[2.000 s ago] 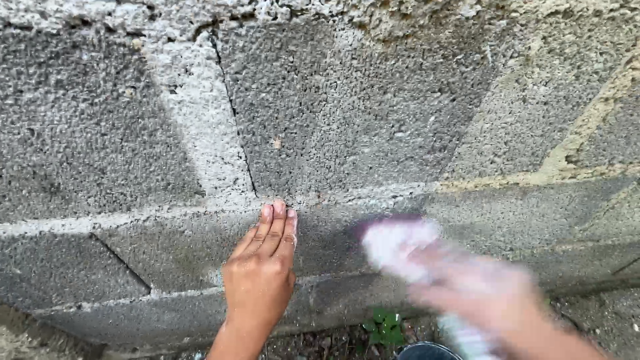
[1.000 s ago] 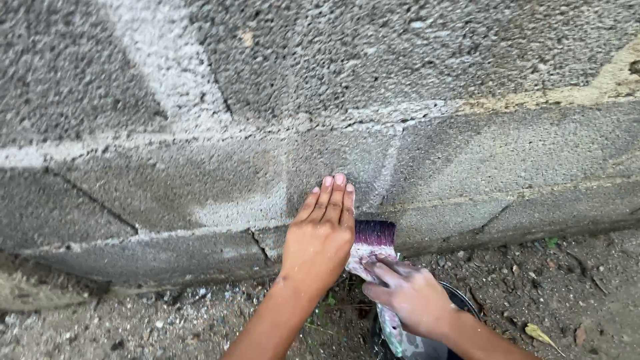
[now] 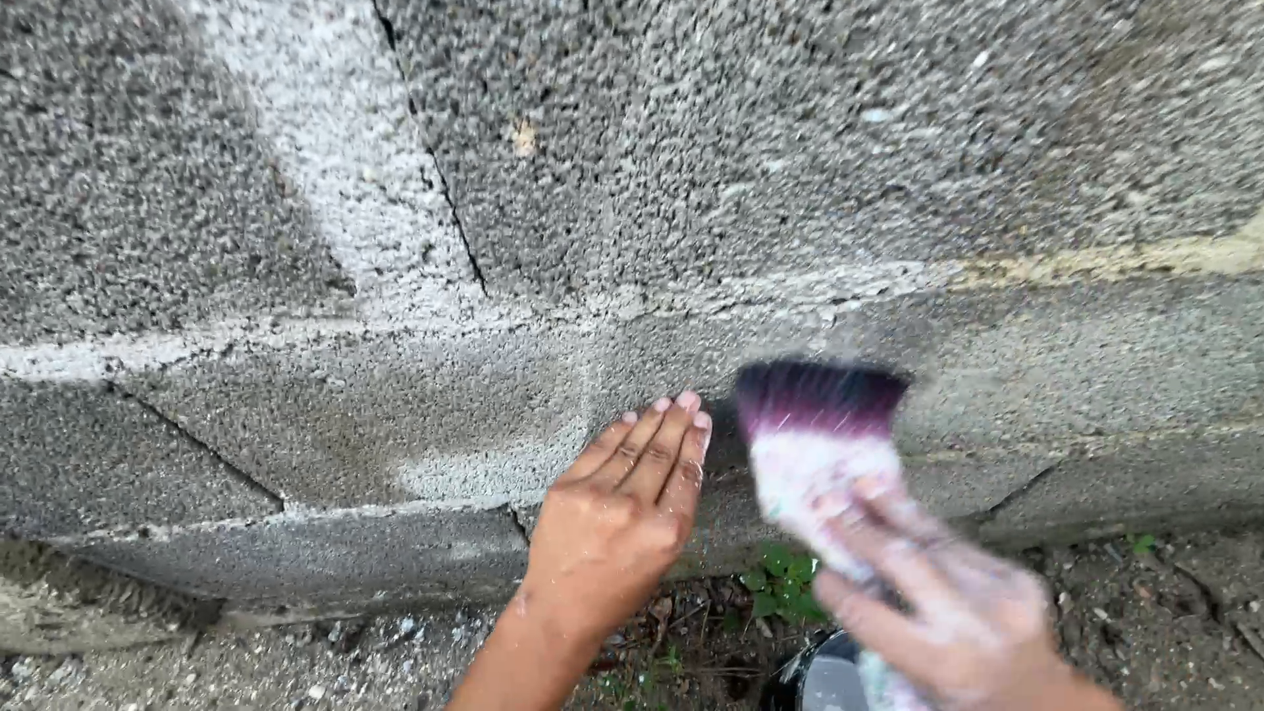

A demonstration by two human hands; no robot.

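My left hand (image 3: 622, 494) lies with its fingers together and flat against the concrete block wall (image 3: 474, 385), holding nothing. To its right, my right hand (image 3: 938, 592) grips a wide paintbrush (image 3: 825, 444) with dark purple bristles and a paint-smeared white ferrule. The bristle tips are up at the wall, just below a mortar joint, and the brush is blurred. Whitish wet smears coat my right hand. Beneath it a dark bucket (image 3: 780, 681) holding a greyish-white liquid (image 3: 832, 683) shows in part; my right hand and the brush handle hide the rest.
Gravelly soil (image 3: 375, 662) runs along the foot of the wall. A small green plant (image 3: 783, 583) grows between the wall and the bucket. At the lower left a rough concrete ledge (image 3: 79, 612) juts out. Light mortar joints (image 3: 336, 148) cross the wall.
The brush has gone from low beside my left hand, one second ago, up and right along the wall. My left hand stays against the wall. The view has shifted.
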